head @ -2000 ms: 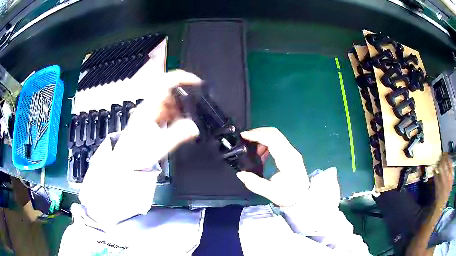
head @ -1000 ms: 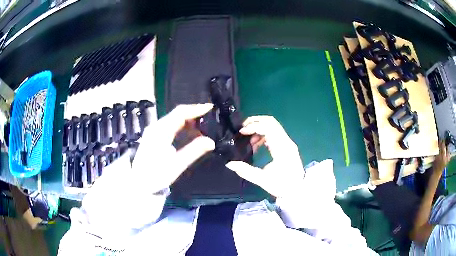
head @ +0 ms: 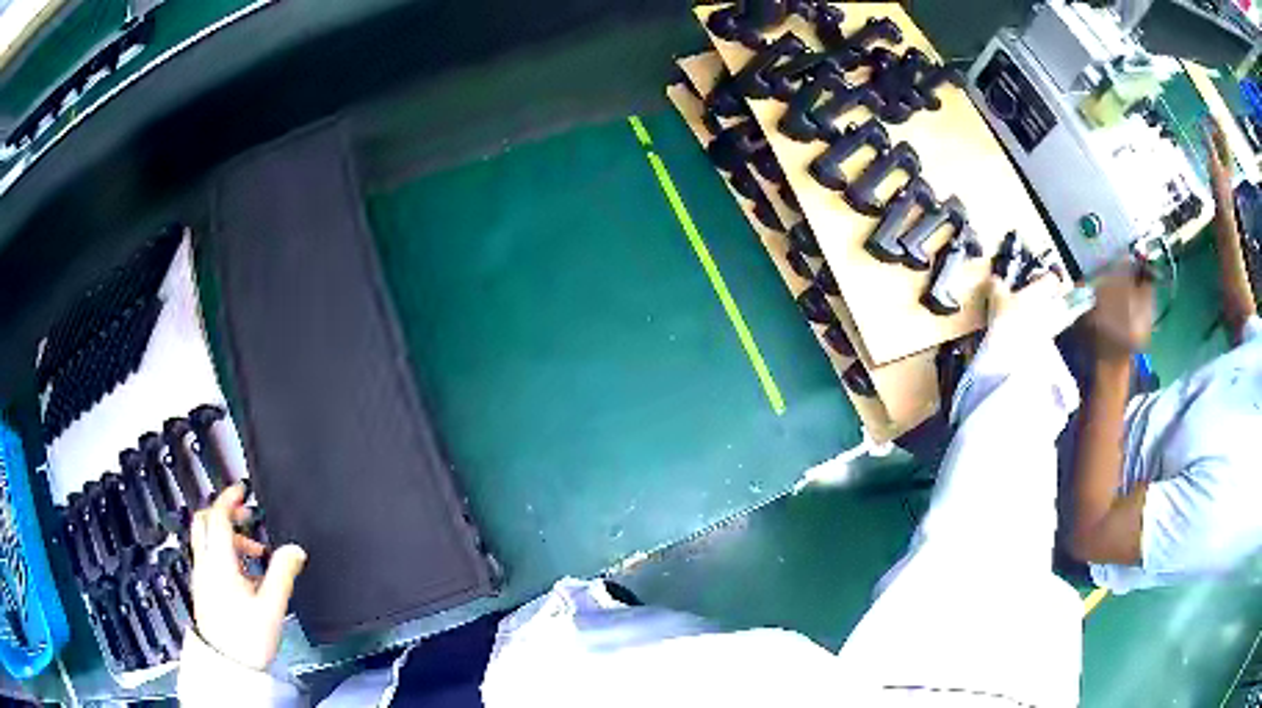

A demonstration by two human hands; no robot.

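Observation:
My left hand (head: 242, 588) is at the near right part of the white left board (head: 190, 346), thumb and fingers apart, beside the black joined units (head: 145, 498) standing in rows. Nothing held shows in it. My right hand (head: 1021, 302) is at the right corner of the stacked cardboard sheets (head: 886, 332), at small black pieces (head: 1017, 259); its fingertips are too small and blurred to tell whether it grips one. More black bracket pieces (head: 844, 145) lie on the top sheet. The dark mat (head: 332, 374) carries no piece.
A blue basket (head: 25, 553) is cut off at the left edge. Black handle pieces (head: 111, 325) lie close-set at the board's far end. A yellow-green line (head: 713, 270) crosses the green bench. A grey machine (head: 1038, 132) and another person's arm (head: 1107, 429) are at right.
My hands have parted from the black unit they held together over the mat. My left hand moved left to the board, my right far right to the cardboard. The view has turned right.

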